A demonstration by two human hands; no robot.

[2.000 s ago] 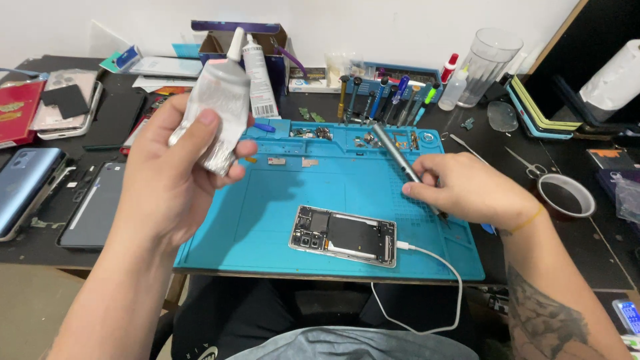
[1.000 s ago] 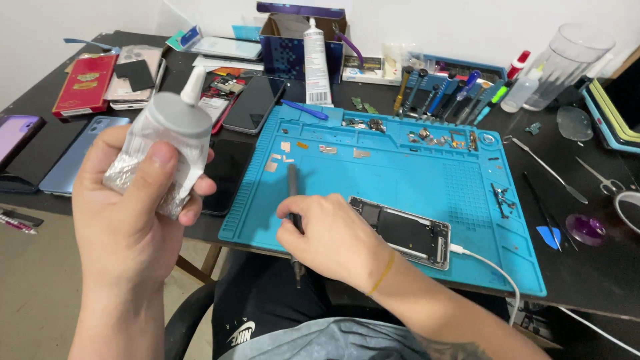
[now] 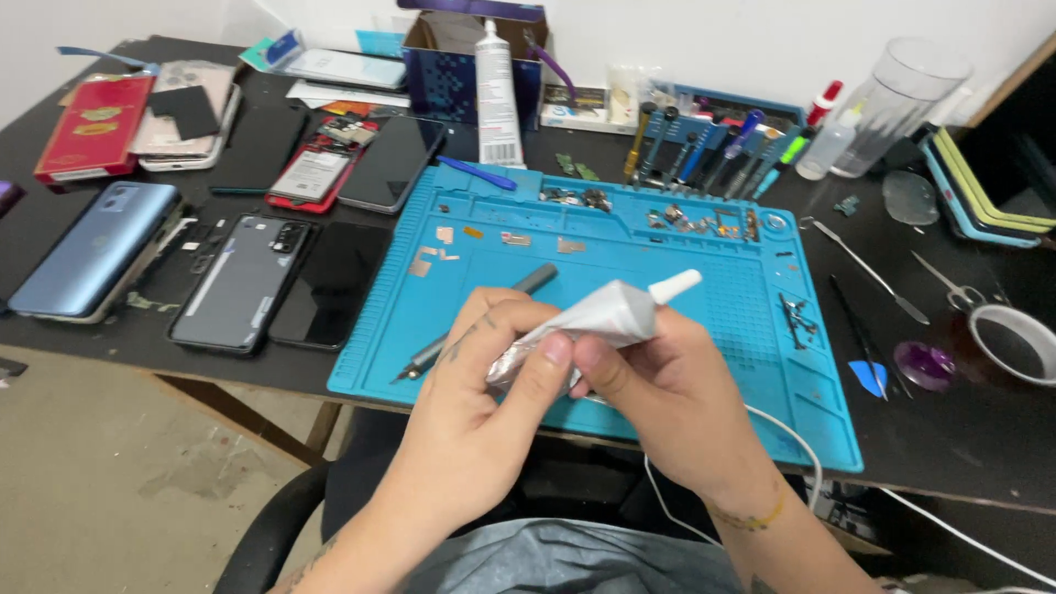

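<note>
Both my left hand (image 3: 487,396) and my right hand (image 3: 668,396) grip a crumpled metal tube with a white nozzle cap (image 3: 606,313) over the mat's near part. Thumbs press on its flattened end, and the cap points right. Under and behind my left hand a grey pen-like screwdriver (image 3: 429,355) lies on the blue silicone repair mat (image 3: 536,285). The opened phone is hidden behind my hands; a white cable (image 3: 792,429) emerges at the right. Small metal plates (image 3: 569,245) and bits of foil lie on the mat's upper left.
Several phones, among them a blue one (image 3: 99,247), lie at the left. A second tube (image 3: 497,99) leans against a dark box (image 3: 445,74). Screwdrivers (image 3: 693,153) stand along the mat's back edge. Scissors (image 3: 949,285), a metal spatula (image 3: 866,272) and a round cup (image 3: 1015,342) are at the right.
My right hand has let go of the screwdriver, which now lies on the mat, and has taken hold of the tube. My left hand has brought the tube down and to the right.
</note>
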